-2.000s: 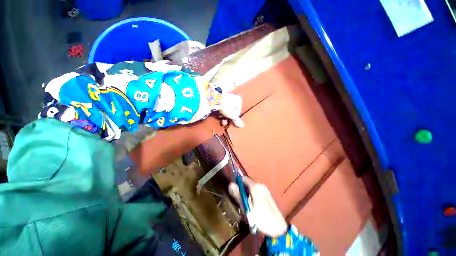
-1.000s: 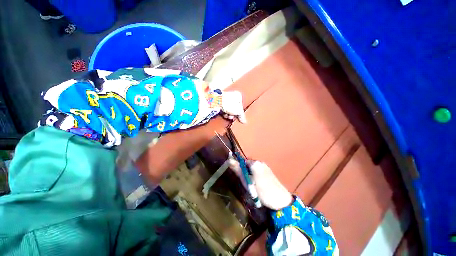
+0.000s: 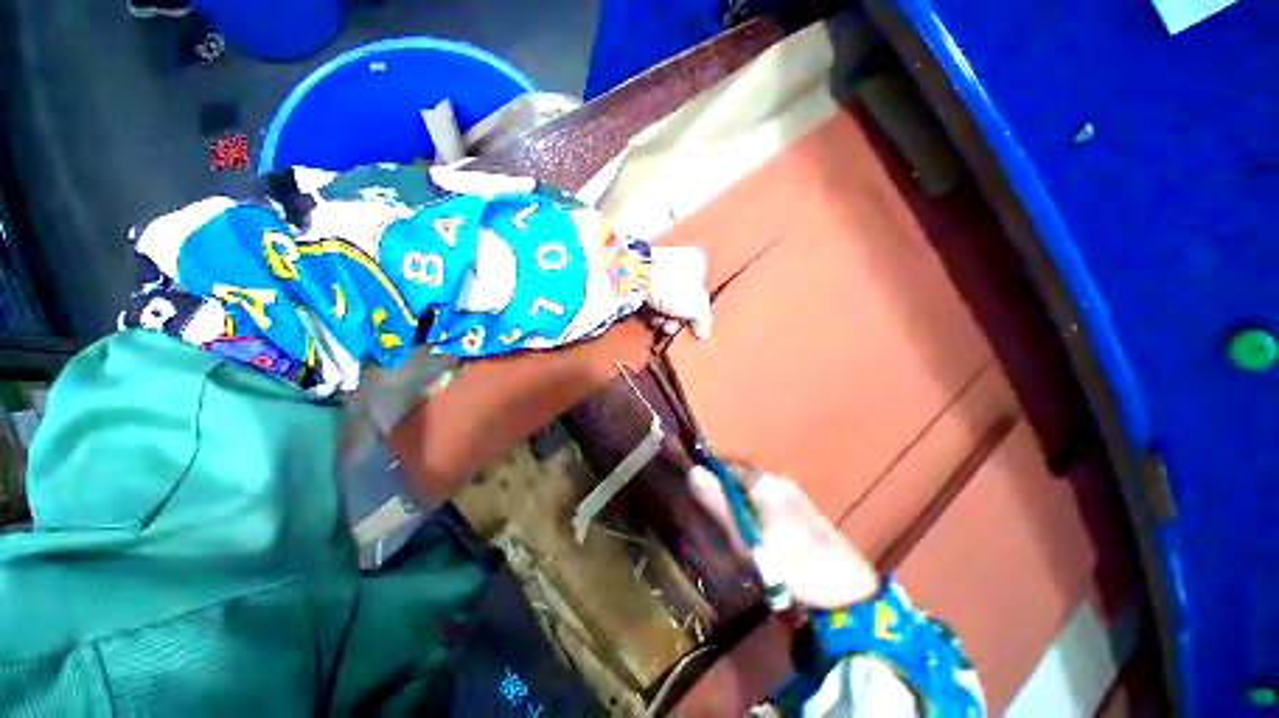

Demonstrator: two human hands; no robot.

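The terracotta sheet [image 3: 786, 379] covers the press bed, with thin dark cut lines in it. My left hand [image 3: 680, 290] grips the sheet's near edge at the top of a slit; its fingertips are partly hidden. A flap of the sheet [image 3: 491, 407] hangs toward me below my left forearm. My right hand [image 3: 807, 540] is shut on scissors [image 3: 727, 494] with blue-green handles. The dark blades point up along the sheet's near edge, toward my left hand.
The worn wood-coloured bed edge [image 3: 561, 540] carries pale scrap slivers. A round blue bin [image 3: 379, 98] stands on the floor at upper left. Cream paper [image 3: 729, 133] lies at the bed's far end. The blue press beam [image 3: 1108, 281] with green buttons runs along the right.
My right hand and the scissors have moved down and right in view, and the blades look closer together. My left hand keeps its hold on the sheet. The view has shifted slightly.
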